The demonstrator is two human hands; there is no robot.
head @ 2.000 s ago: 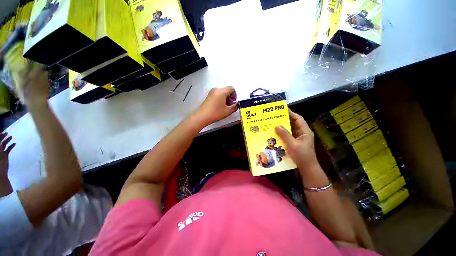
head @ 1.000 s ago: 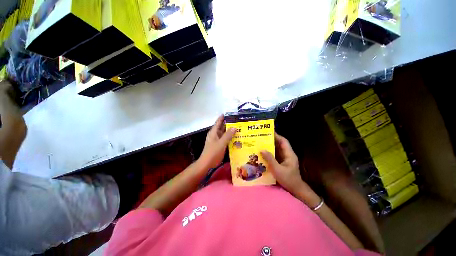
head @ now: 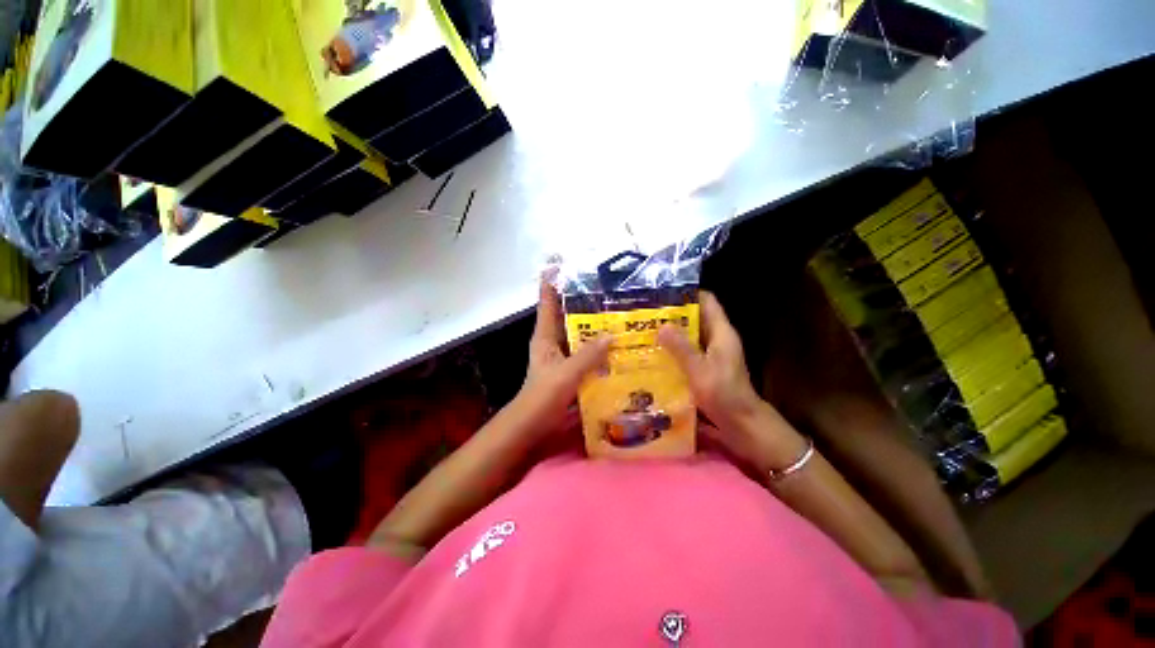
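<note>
A yellow retail box point(head: 637, 424) with a black top and a black hang tab is upright in front of my chest, below the bench edge. A clear bag point(head: 684, 263) is around its upper part, and loose shiny film sticks out past the hang tab. My left hand point(head: 557, 361) holds the box by its left side, thumb on the front. My right hand point(head: 728, 367) holds its right side, thumb also on the front. How far down the film reaches is hard to tell.
Stacked yellow-and-black boxes point(head: 241, 114) stand on the white bench point(head: 367, 285) at left, with thin black strips point(head: 465, 211) nearby. Bagged boxes point(head: 887, 38) lie at upper right. A brown carton point(head: 1051, 532) holds rows of boxes below right. Another person's arm point(head: 36, 443) is at far left.
The box has come closer to my chest and into a clear bag. My left hand has moved from the bench edge onto the box's left side. The neighbour's arm has drawn back to the left.
</note>
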